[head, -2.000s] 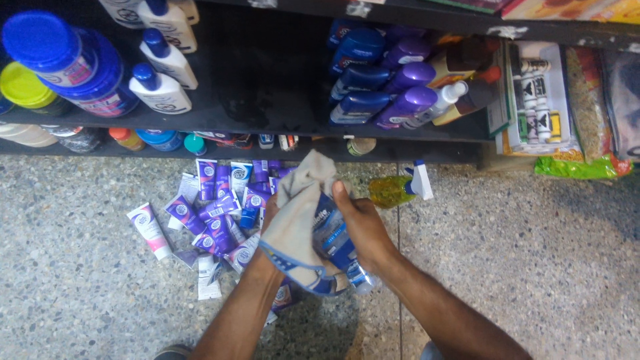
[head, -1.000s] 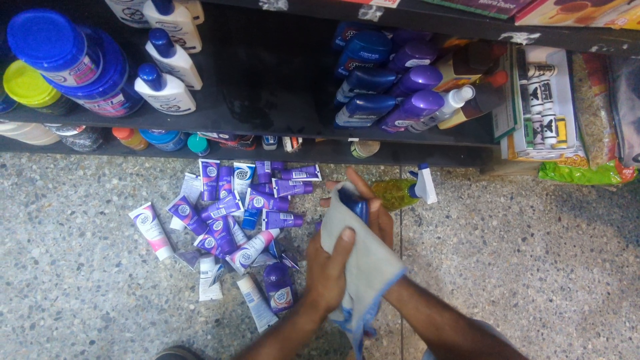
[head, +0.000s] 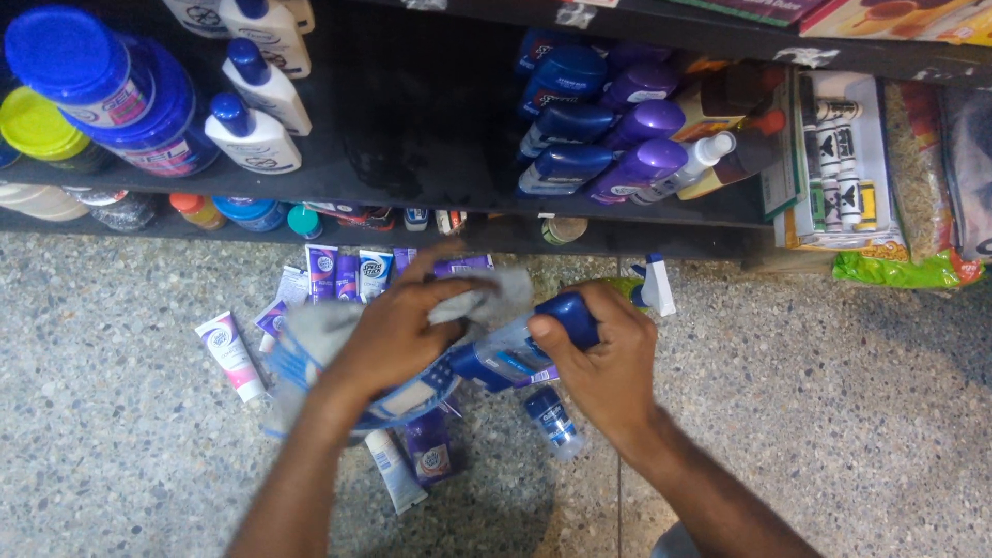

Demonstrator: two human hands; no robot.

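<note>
My right hand (head: 612, 349) grips a blue deodorant stick (head: 508, 345) with a clear middle by its blue cap end, tilted over the floor. Blurred by motion, my left hand (head: 403, 333) is on a grey cloth (head: 318, 333) with a blue patterned border, which hangs beside the stick's other end. Under and around the cloth lie purple and white cream tubes (head: 322, 271), partly hidden. A white and pink tube (head: 231, 355) lies to the left. Below the hands are a white tube (head: 395, 471), a purple stick (head: 428, 446) and a small blue Gillette deodorant (head: 554, 422).
A dark shelf (head: 418, 174) spans the top, holding blue tubs (head: 139, 101), white bottles with blue caps (head: 252, 139), and blue and purple deodorants (head: 562, 167). A spray bottle (head: 657, 285) lies behind my right hand. A box of small bottles (head: 841, 170) and green packaging (head: 903, 267) are at right.
The cloth was wrapped around a blue item between both hands; now it is at the left, and the blue stick shows uncovered in my right hand. My hands have moved apart.
</note>
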